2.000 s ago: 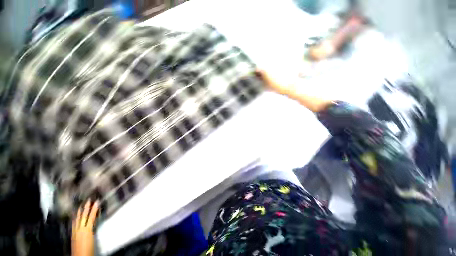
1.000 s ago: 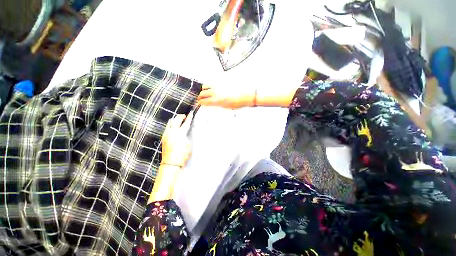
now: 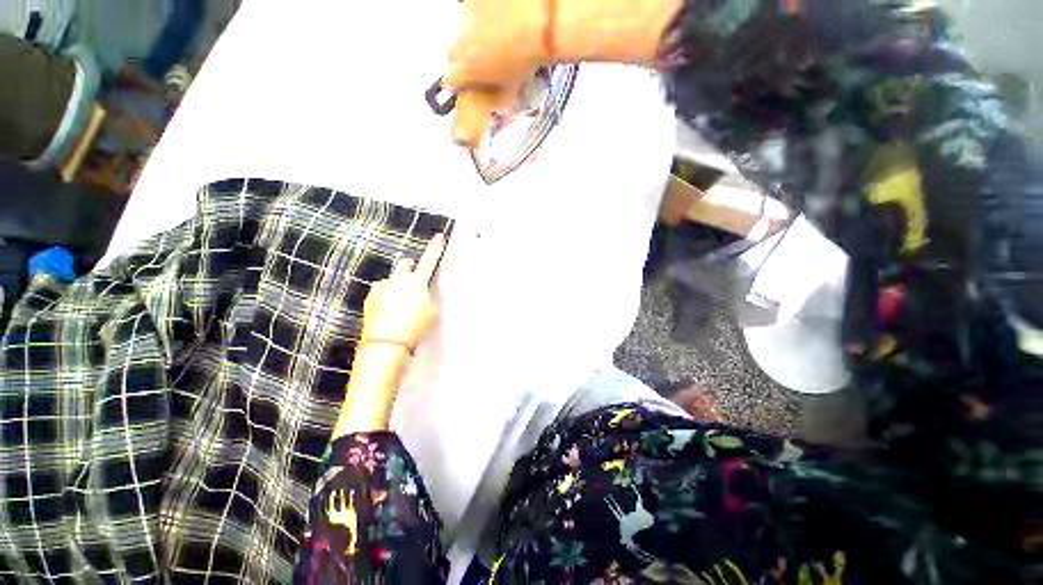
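A black plaid garment (image 3: 292, 263) with white and yellowish lines lies spread over the left of the white-covered table (image 3: 549, 263). My left hand (image 3: 398, 299) lies on its right edge, index finger extended near the top corner; whether it pinches the cloth I cannot tell. My right hand (image 3: 492, 57) is at the top on the iron (image 3: 520, 143), fingers around its handle. The iron's silver tip points toward me, on or just over the white cover, apart from the garment. My right hand hides most of the iron.
A speckled floor (image 3: 698, 349) shows right of the table, with a white rounded object (image 3: 801, 309) and a cardboard-coloured piece (image 3: 715, 208). A blue item (image 3: 52, 265) is at the far left. A brown-clothed shape (image 3: 40, 97) is at the upper left.
My right hand has moved from the garment's corner up to the iron, which was standing untouched. My left hand has stayed on the garment's edge. The blurred garment from earlier now lies still.
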